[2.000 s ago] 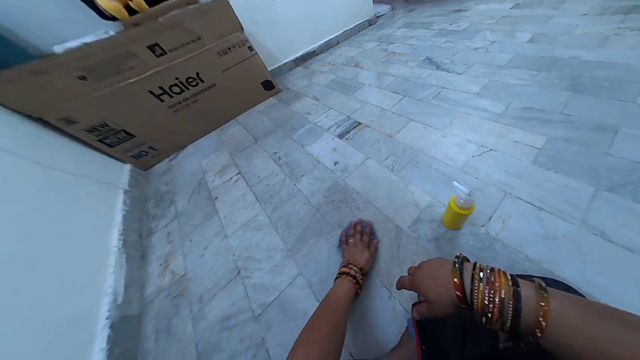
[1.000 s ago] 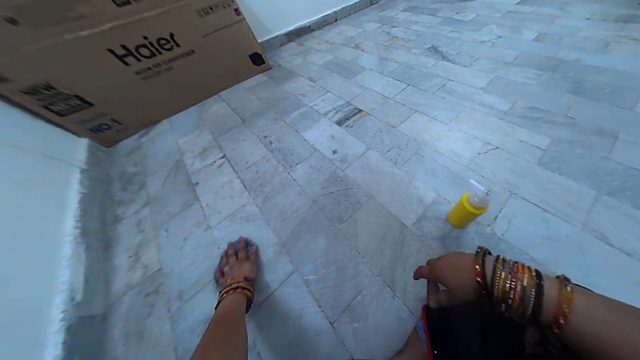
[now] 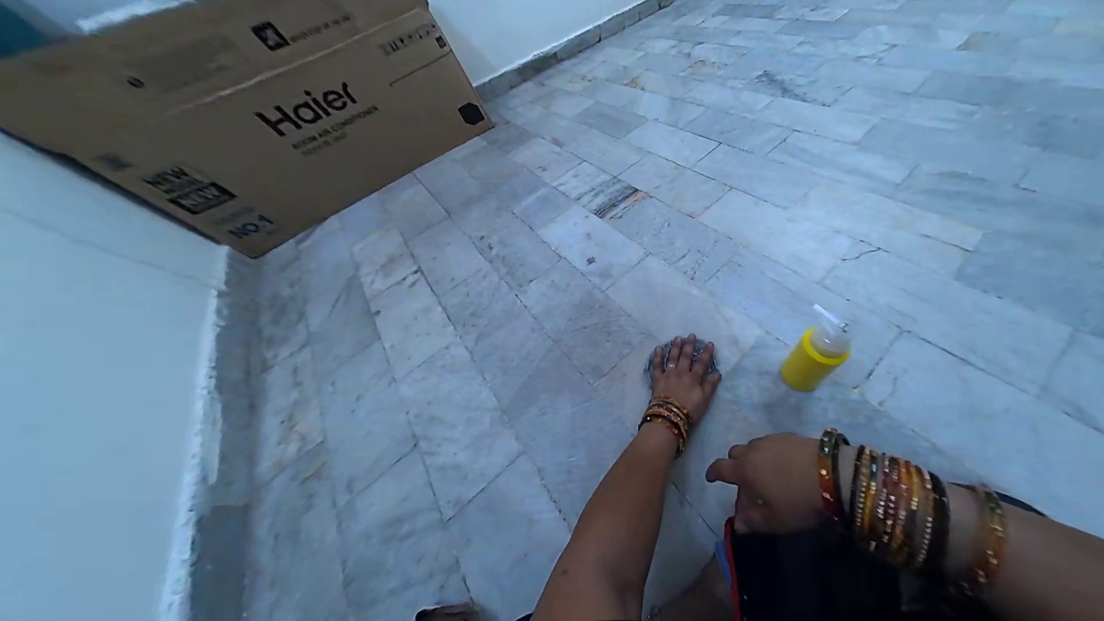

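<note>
My left hand point(image 3: 686, 373), with bangles at the wrist, presses flat on a grey scouring pad point(image 3: 657, 360) on the marble tile floor point(image 3: 466, 388). The pad's edges show around my fingers. To its right a yellow bottle with a clear top and white nozzle point(image 3: 811, 360) stands on the tiles. My right hand point(image 3: 763, 483), wearing many bangles, rests bent over my knee in dark cloth point(image 3: 802, 573), nearer to me than the bottle. Its fingers are partly curled, and nothing shows in them.
A large Haier air conditioner carton point(image 3: 345, 129) leans at the back left between the walls. A pale wall point(image 3: 95, 371) runs down the left side with a grey skirting at its foot. A small brownish object point(image 3: 447, 612) shows at the bottom edge.
My left hand has swept left and then back right over the floor, and is now close to the bottle. My right hand has stayed at my knee.
</note>
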